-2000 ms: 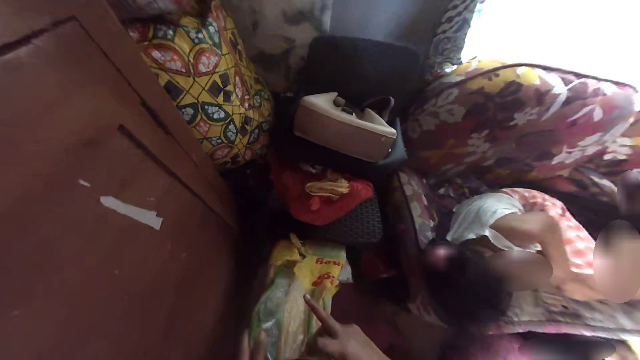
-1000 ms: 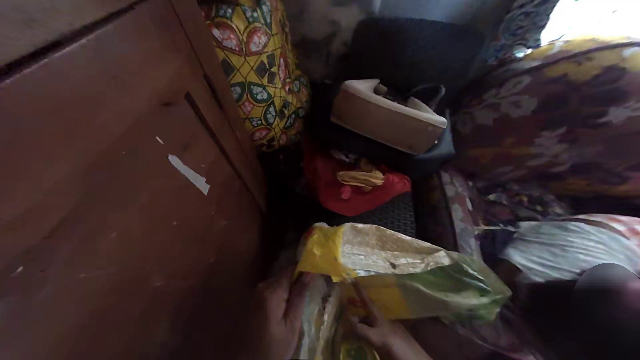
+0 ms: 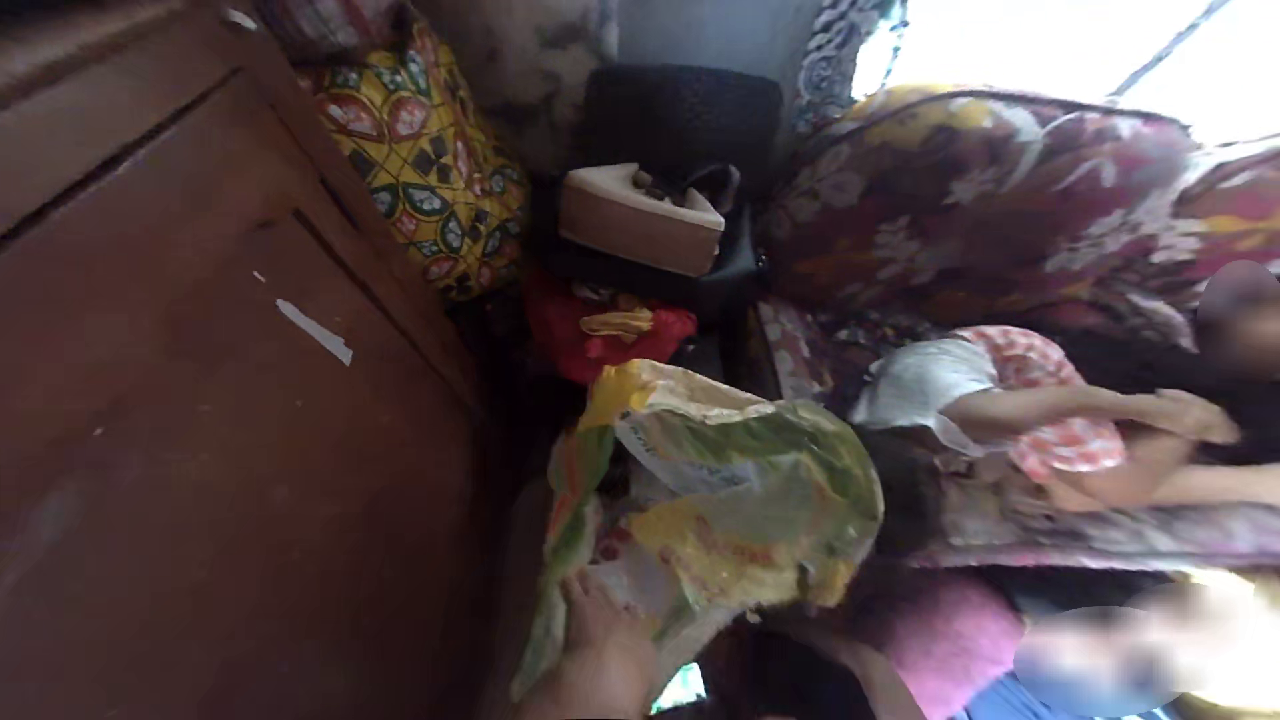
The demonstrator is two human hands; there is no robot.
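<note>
A crinkled yellow, green and clear plastic bag (image 3: 740, 490) is spread wide at the lower middle, with printing on it. My left hand (image 3: 605, 630) lies against the bag's near inner side, and its finger shape is blurred, so its grip cannot be told. A forearm (image 3: 865, 665) at the right of the bag appears to be my right one; its hand is hidden behind the plastic. Small pale bits cling near the bag's lower rim. What lies deep in the bag cannot be made out.
A brown wooden cabinet (image 3: 230, 480) fills the left. Beyond the bag are a red bag (image 3: 570, 335), a beige handbag (image 3: 640, 225) on a dark chair and a yellow patterned cloth bundle (image 3: 430, 170). A person (image 3: 1040, 400) sits on the floral sofa (image 3: 960, 200); others are at lower right.
The plastic bag, lying across my hands toward the right one second ago, now stands spread wide, with my left hand at its near side. My right hand has gone out of sight.
</note>
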